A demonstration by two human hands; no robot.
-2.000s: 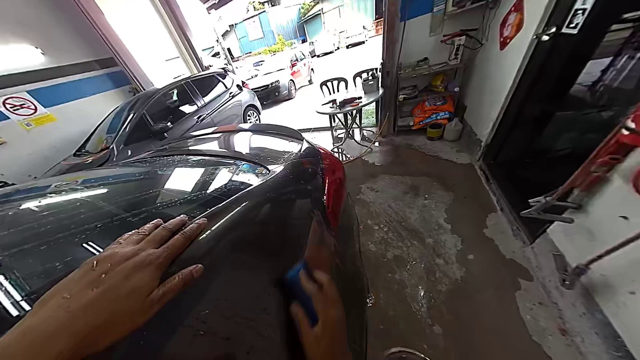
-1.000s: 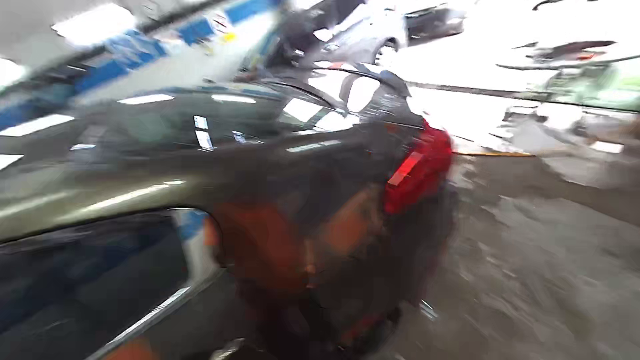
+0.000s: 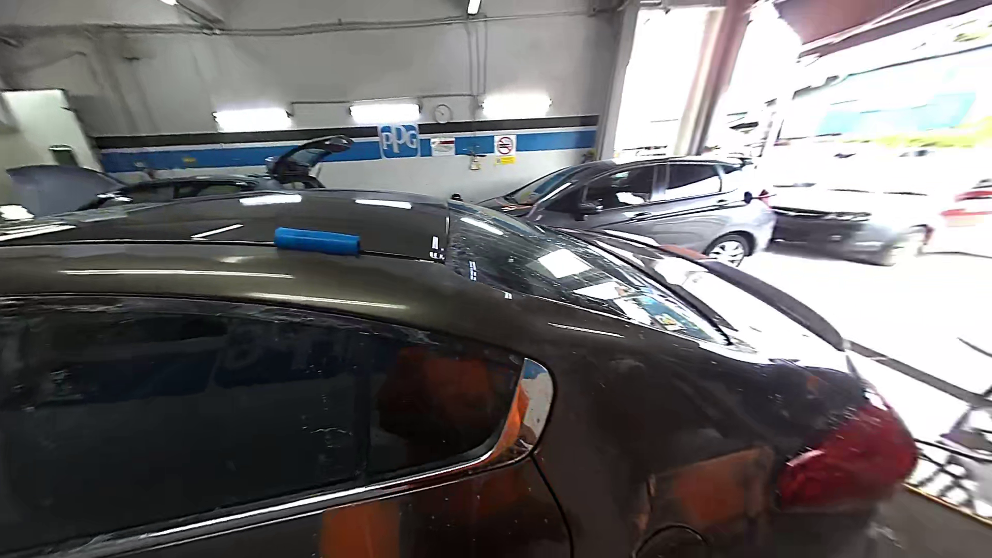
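Observation:
Neither of my hands shows in the head view now, so what they hold cannot be seen. A dark, glossy car (image 3: 620, 372) stands side-on right in front of me. On its roof edge lies a blue block (image 3: 317, 241), lengthwise along the roof seam. Below it is the dark rear side window (image 3: 434, 403) with a chrome strip under it. The wet rear windshield (image 3: 581, 271) slopes down toward the trunk. A red tail light (image 3: 849, 457) is at the right. Orange reflections show in the side panels.
A grey car (image 3: 659, 201) stands beyond the trunk, and another car with a raised hatch (image 3: 306, 159) is behind the roof at the left. The back wall (image 3: 542, 46) closes the far side. More vehicles stand outside at the right.
Two seconds ago my left hand lay on the car's rear panel and my right hand held a blue thing against its side; both are now out of view. The view has swung left.

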